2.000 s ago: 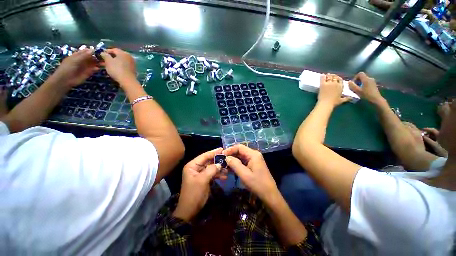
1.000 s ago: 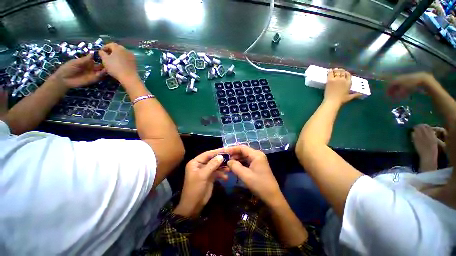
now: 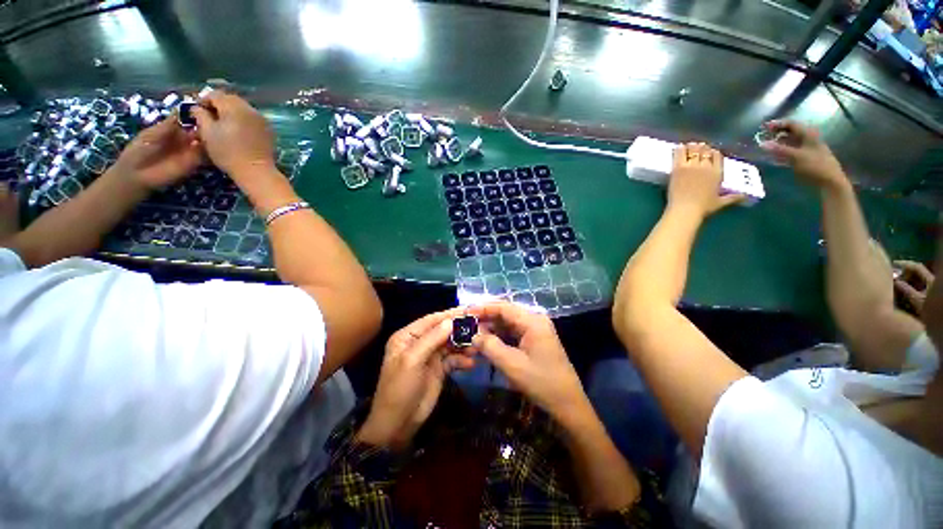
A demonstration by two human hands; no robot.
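Note:
A small square unit with a black face, a pale mark in its centre and a light rim, the back cover [image 3: 464, 331], is held in my fingertips over my lap. My left hand [image 3: 411, 370] grips its left side and my right hand [image 3: 526, 353] its right side. Just beyond, the blister tray [image 3: 514, 279] lies on the green bench, its far rows filled with black covers and most of its near pockets see-through. A pile of unfinished silver and white units [image 3: 393, 145] lies behind the tray to the left.
A neighbour on the left works over another tray [image 3: 243, 229] and heap [image 3: 78, 145]. A neighbour on the right rests a hand on the white power strip [image 3: 649, 160]; its cord [image 3: 533, 78] runs up. Loose dark covers [image 3: 430, 251] lie beside my tray. The shiny belt [image 3: 465, 67] runs behind.
The unit's black face, hidden by my fingers a second ago, shows towards me again. My hands have barely moved. The right neighbour's far hand has moved back near the power strip's end.

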